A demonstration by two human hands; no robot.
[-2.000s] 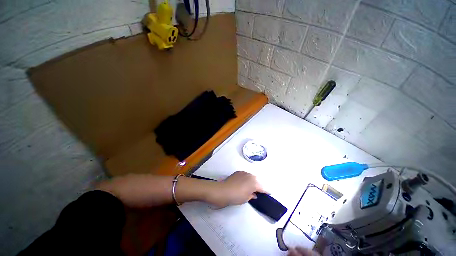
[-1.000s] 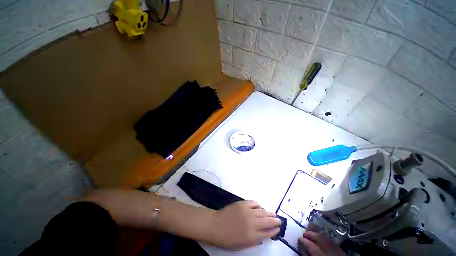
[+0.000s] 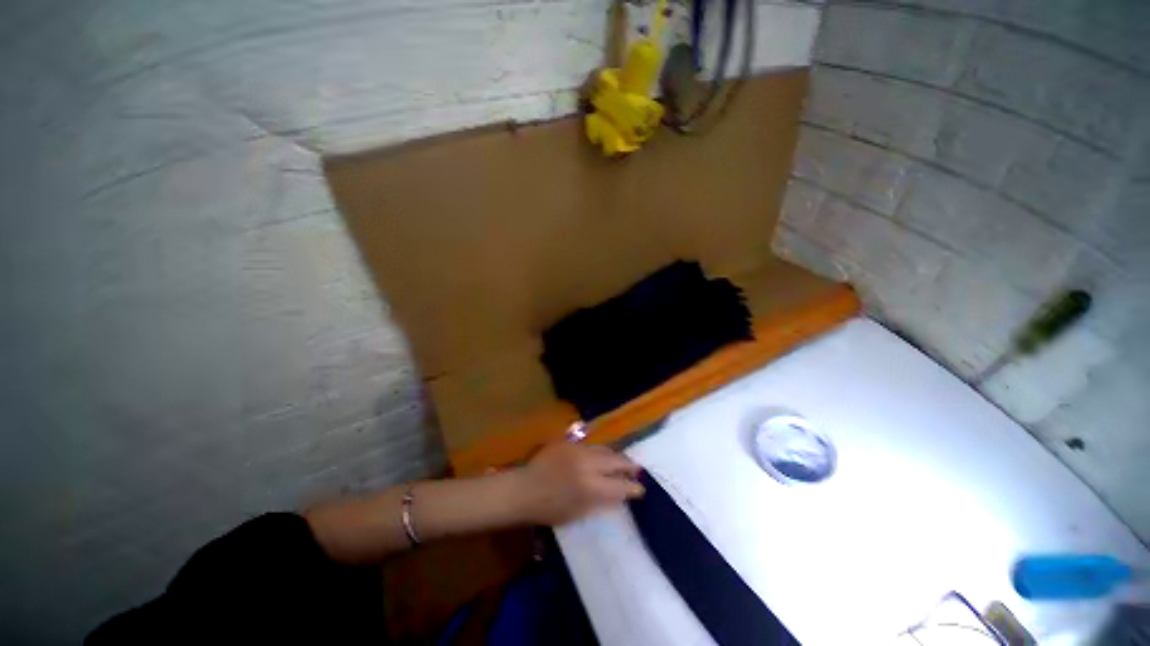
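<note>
A dark band piece (image 3: pixel 706 568) lies flat on the white machine table (image 3: pixel 719 492) and runs down to the picture's lower edge. My left hand (image 3: pixel 583 482) is at its upper end, by the table's left edge, with the fingertips on or at the cloth; whether they grip it is hard to tell. My right hand is out of the picture. The needle area is not in view.
A stack of black cut pieces (image 3: pixel 646 334) lies on the orange-edged ledge (image 3: pixel 807 309). A round dish (image 3: pixel 795 449), the blue lamp (image 3: pixel 1072 577) and a screwdriver (image 3: pixel 1049 322) are to the right. A yellow socket (image 3: pixel 624 111) hangs above the cardboard (image 3: pixel 505 227).
The view has turned left, and the sewing machine has almost left it. My left hand has moved from near the needle to the band's far end. My right hand has gone out of view.
</note>
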